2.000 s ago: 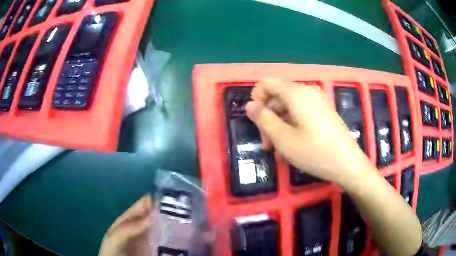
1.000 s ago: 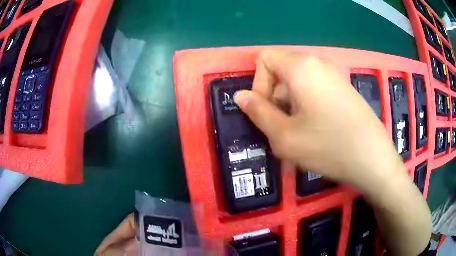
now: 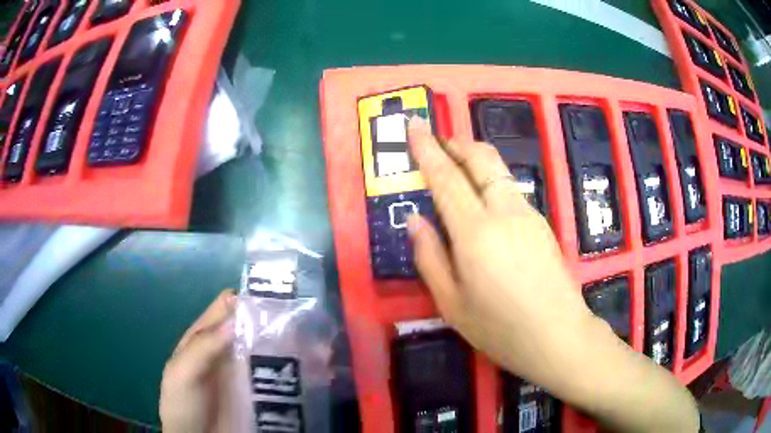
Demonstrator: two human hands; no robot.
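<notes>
A front-up phone with yellow film around its screen (image 3: 393,182) lies in the upper left pocket of the middle foam tray (image 3: 338,110). My right hand (image 3: 499,237) lies over its right side, fingers apart, with fingertips on the screen area and the keypad. Whether it grips the phone's edge is hidden. My left hand (image 3: 199,368) holds a clear sticker sheet (image 3: 283,330) with several black logo squares, left of the tray. Back-up black phones with open battery bays (image 3: 592,182) fill other pockets; my right hand and forearm cover part of them.
Another red foam tray (image 3: 161,203) is at the upper left, with a keypad phone (image 3: 131,106) in its corner pocket. A third tray (image 3: 710,161) with yellow-tabbed phones stands at the right edge. Clear plastic (image 3: 224,123) and a whitish bundle (image 3: 59,262) lie on the green bench.
The upper left pocket showed a back-up phone; it now shows a front-up one with yellow film. My right fingers have spread from a pinch. The left hand and sheet sit higher in view.
</notes>
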